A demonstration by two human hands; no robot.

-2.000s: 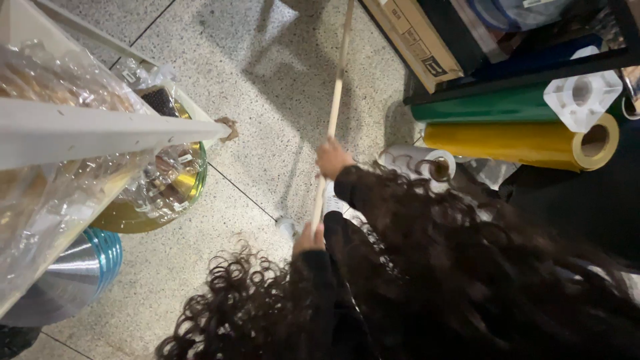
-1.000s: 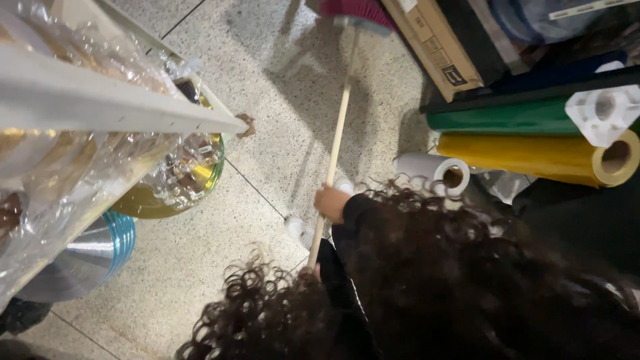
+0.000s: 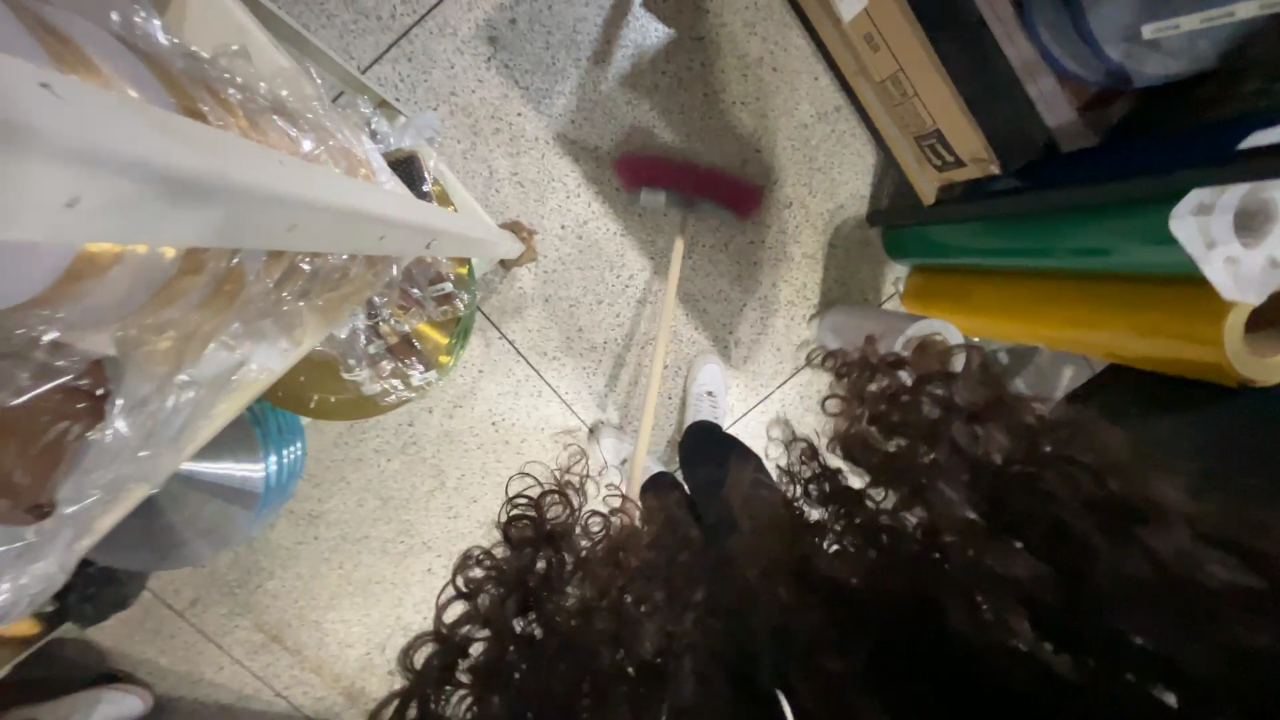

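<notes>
A push broom's magenta bristle head (image 3: 690, 184) rests over the speckled floor at the upper middle of the head view, slightly blurred. Its pale wooden handle (image 3: 658, 360) runs down toward my body and ends under dark curly hair. Neither of my hands can be made out; hair covers the lower part of the view, where the handle's near end disappears. My white shoe (image 3: 707, 388) stands just right of the handle, and the other shoe (image 3: 612, 445) is partly behind it.
At left, a white shelf frame (image 3: 300, 215) holds plastic-wrapped goods, with blue-rimmed clear discs (image 3: 270, 460) below. On the right lie green (image 3: 1040, 243) and yellow rolls (image 3: 1070, 312), a grey roll (image 3: 870, 328) and a cardboard box (image 3: 900, 100). Another shoe (image 3: 110, 703) shows at bottom left.
The broom head has come from the top edge closer to my feet. Both hands were on the handle two seconds ago; now they are out of sight.
</notes>
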